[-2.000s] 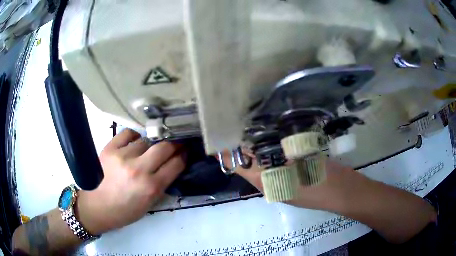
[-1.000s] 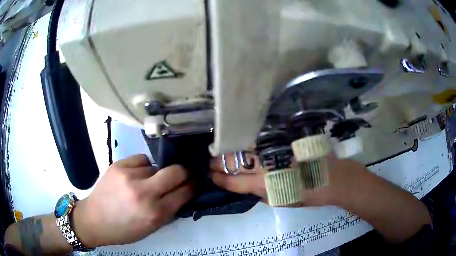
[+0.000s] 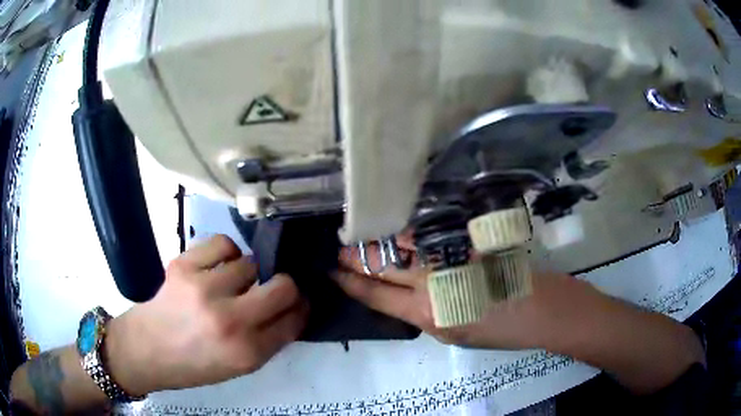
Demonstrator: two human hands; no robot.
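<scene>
A dark cloth piece [image 3: 317, 284] lies under the sewing machine head [image 3: 244, 73], with a folded edge at its left side. My left hand [image 3: 223, 317], with a watch on the wrist, pinches the cloth's left edge between curled fingers. My right hand [image 3: 398, 292] lies with its fingers extended on the cloth's right side, partly behind the tension knobs [image 3: 457, 296]. The needle and presser foot are hidden behind the machine head and the cloth.
A black elongated bar [image 3: 118, 199] on a cable hangs left of the head. A printed measuring tape [image 3: 455, 388] runs along the front of the white table [image 3: 57, 252]. Pale material shows at the top left corner.
The dark cloth, mostly hidden at first, came into fuller view toward the front edge and now lies flatter. My left hand moved slightly down and left; my right fingers now extend over the cloth.
</scene>
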